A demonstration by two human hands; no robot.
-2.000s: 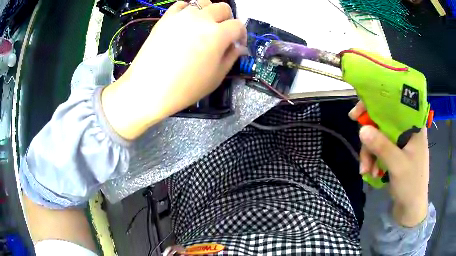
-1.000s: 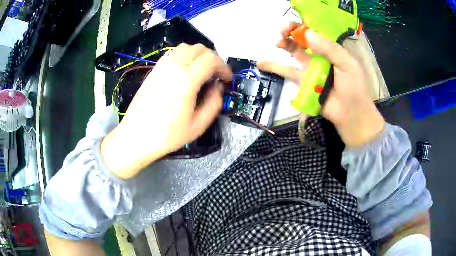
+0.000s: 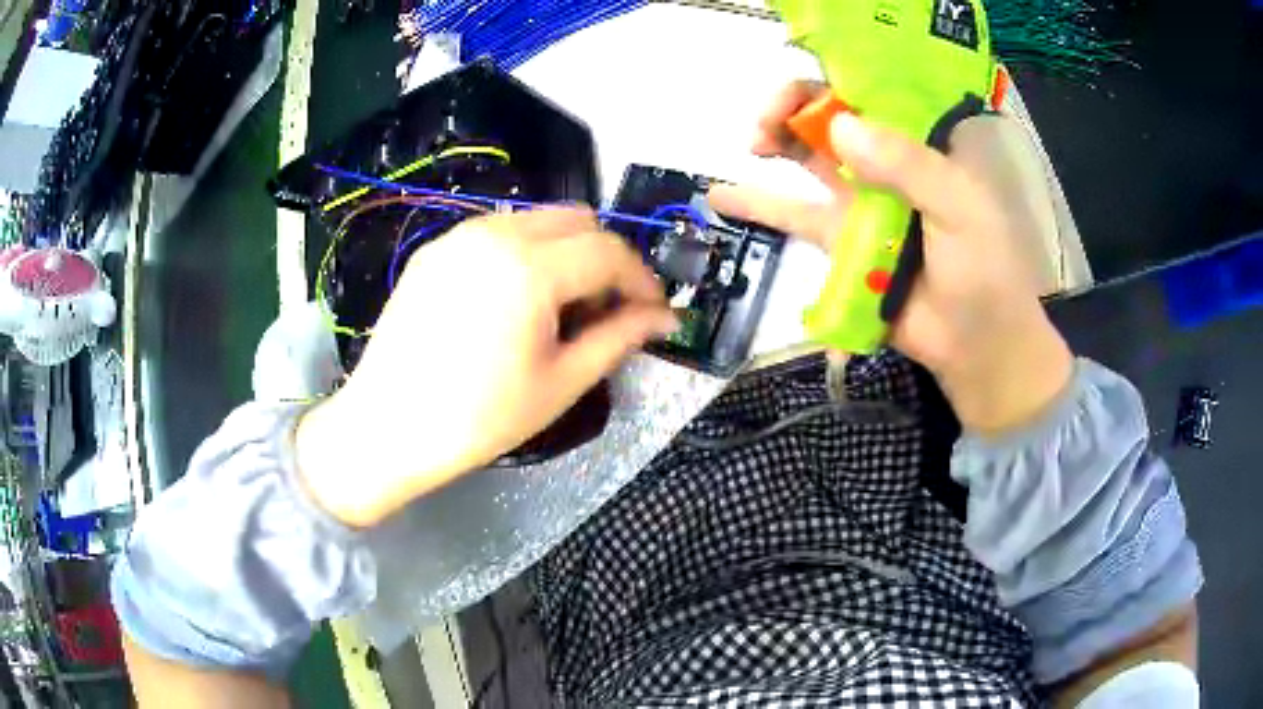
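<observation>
The lime-green soldering gun (image 3: 887,166) is in my right hand (image 3: 956,249), pointing up, its barrel out of the picture. My right index finger reaches out to the small black end housing (image 3: 755,298). My left hand (image 3: 506,326) is blurred, with thumb and fingertips close together over the housing's left side; whether they pinch anything is hidden. Part of a green circuit board (image 3: 687,327) shows beside the fingertips. Blue wires (image 3: 610,213) run from the large black main housing (image 3: 513,125) to the small one. Yellow-green wire (image 3: 327,270) curves along the main housing's left side.
A silvery wrapping sheet (image 3: 554,478) lies under the main housing. Cut blue wires (image 3: 533,25) lie at the far side and cut green wires (image 3: 1060,39) at the far right. A grey cord (image 3: 776,416) crosses the checked apron (image 3: 776,554). A dark green belt (image 3: 208,305) runs at left.
The soldering gun has swung from pointing left over the board to pointing up, its barrel off the board. My left hand has moved down and right across the housings. The brown lead is no longer visible.
</observation>
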